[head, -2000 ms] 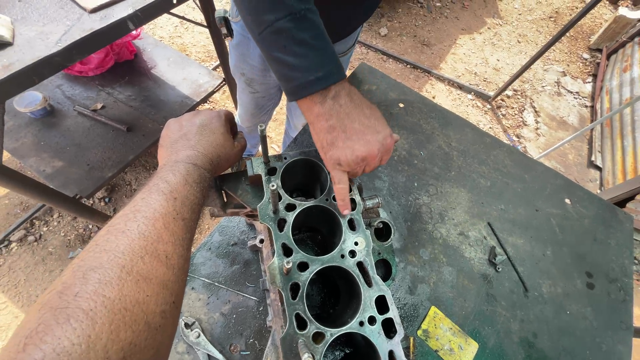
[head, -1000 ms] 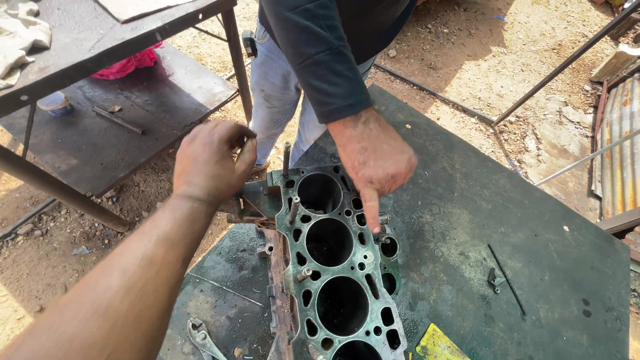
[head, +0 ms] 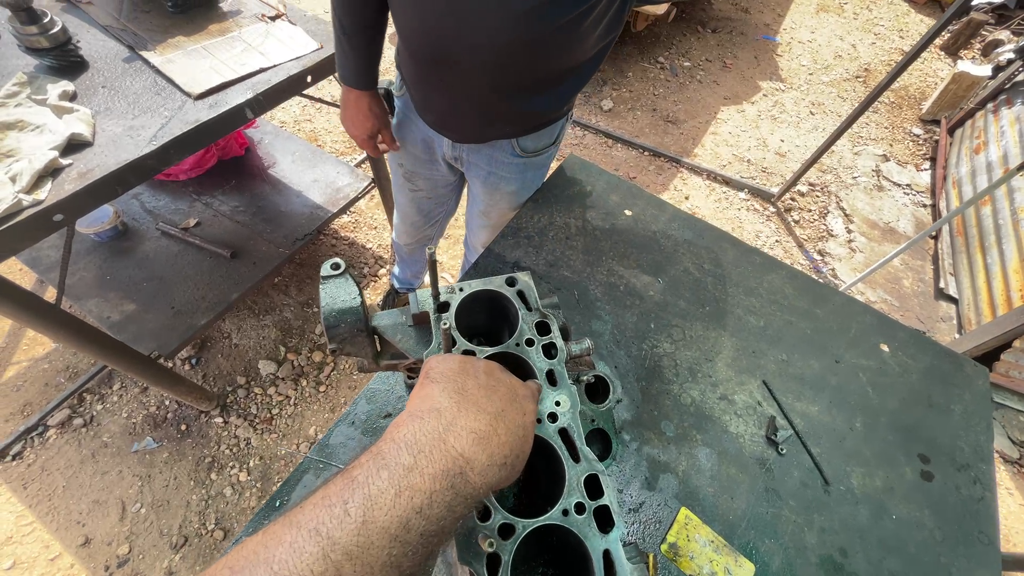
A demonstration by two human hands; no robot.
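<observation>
My left hand (head: 480, 420) reaches in from the lower left and lies over the top deck of a metal engine block (head: 588, 472). It covers parts of two cylinder bores. Its fingers are curled, with the fingertips hidden, so whether it holds anything cannot be told. Near its knuckles a stud (head: 446, 336) stands upright in the block, and a taller stud (head: 433, 276) rises by the far end. A curved metal bracket (head: 344, 308) juts out at the block's left. My right hand is out of view.
The block rests on a dark table (head: 720, 320), with a thin rod (head: 796, 432), a small metal part (head: 776, 436) and a yellow scraper-like piece (head: 704, 548). Another person (head: 496, 80) stands beyond it. At left, a second table (head: 200, 120) holds cardboard (head: 232, 60) and a cloth (head: 36, 132).
My left hand has moved from beside the block's far end onto its deck. The other person's pointing hand has left the block; one hand now hangs at their side.
</observation>
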